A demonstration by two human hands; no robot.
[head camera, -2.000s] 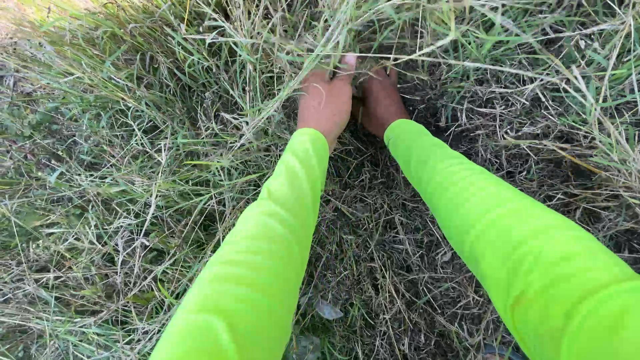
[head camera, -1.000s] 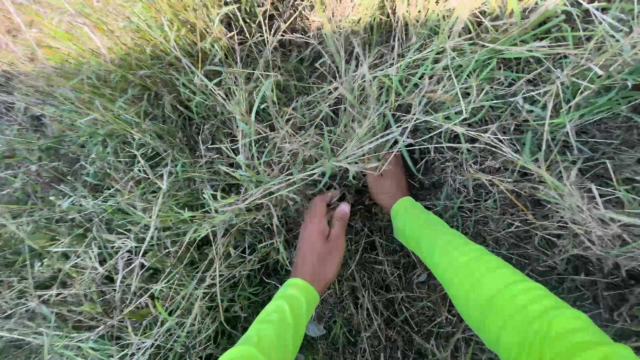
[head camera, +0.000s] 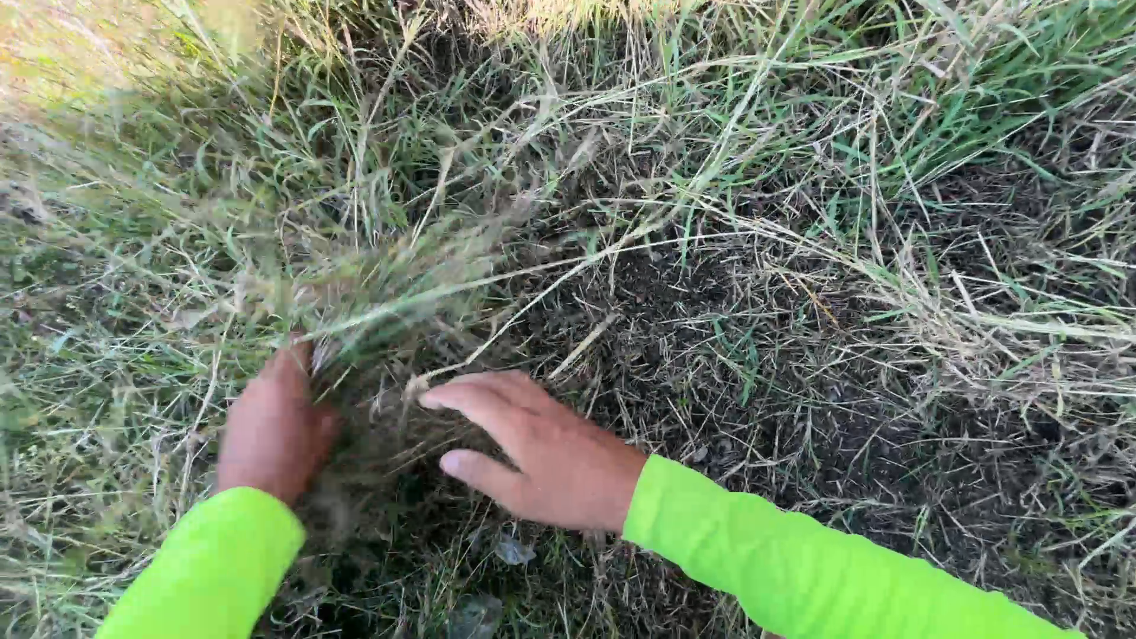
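Note:
My left hand (head camera: 277, 430), blurred, is at the left of the head view, closed around a tuft of grass (head camera: 382, 302) that fans up and to the right. Some of its fingers are hidden behind the stems. Right of it, my right hand (head camera: 541, 453) reaches in from the lower right with thumb and fingers apart and nothing between them. Its fingertips are beside a long dry grass stem (head camera: 497, 342). Both forearms wear bright green sleeves.
Dark soil with dry grass litter (head camera: 674, 302) lies right of centre. Taller green grass (head camera: 985, 106) stands at the upper right, and matted grass (head camera: 98, 382) covers the left. A piece of clear plastic (head camera: 513, 550) lies below my right hand.
My hands were close together in the grass two seconds ago. My left hand, apart from the grass one second ago, has moved left with a tuft in it. My right hand has come out of the grass.

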